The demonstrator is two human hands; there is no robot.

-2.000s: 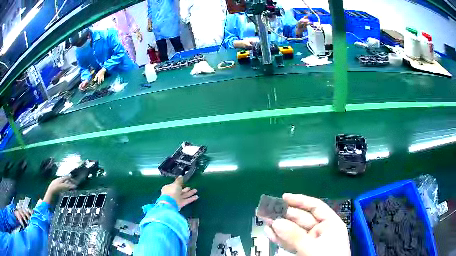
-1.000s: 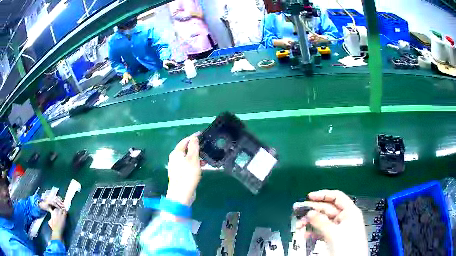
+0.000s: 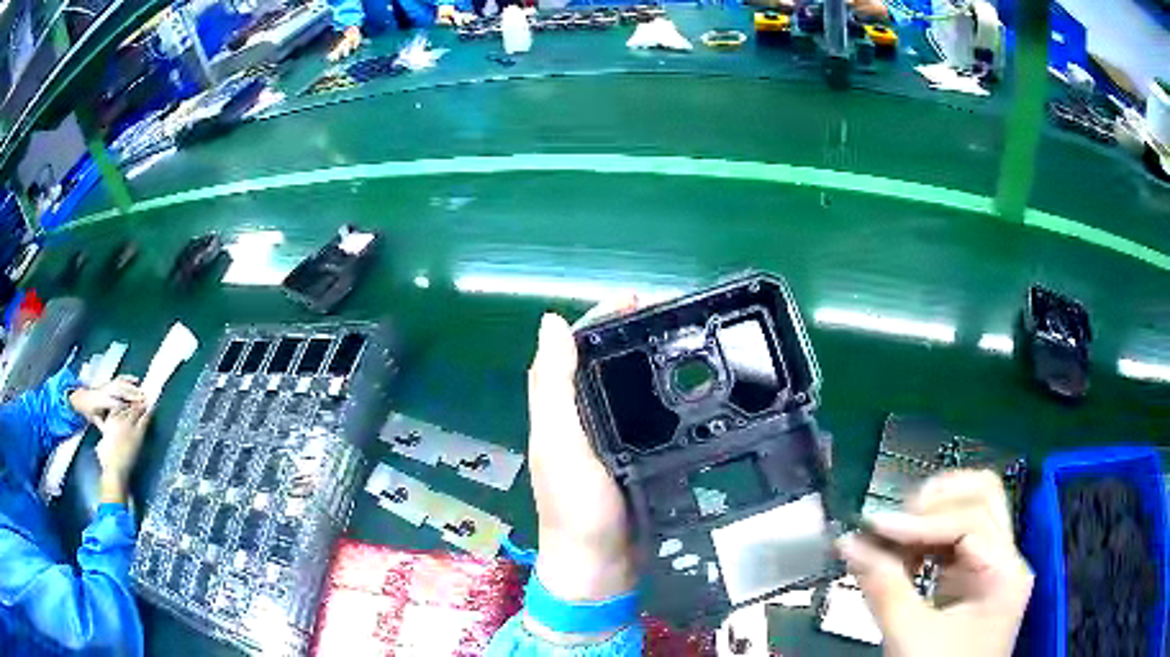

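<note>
My left hand [image 3: 577, 475] holds an open black camera housing [image 3: 712, 424] up in front of me. The housing has two dark windows around a round centre hole. Its lower section has a small opening and a white rectangle [image 3: 774, 548]. My right hand [image 3: 949, 565] is just right of the lower section, blurred, with thumb and fingers close together; whether a small pad is between them cannot be told. Flat metal plates [image 3: 449, 452] with small black marks lie left of my left hand, and more show partly under the housing.
Blue bin [image 3: 1050, 552] of dark pads at right, beside stacked plates [image 3: 898, 465]. Clear blister tray [image 3: 244, 475] and red bubble wrap [image 3: 417, 603] at left. Other housings lie on the green belt [image 3: 513, 231], one [image 3: 1059, 340] at right. A neighbouring worker's hands [image 3: 116, 417] hold a pale strip.
The view has tilted down. My left hand reached a housing on the belt, lifted it and now holds it upright and nearer. My right hand has moved beside it; the dark pad seen earlier is no longer clear.
</note>
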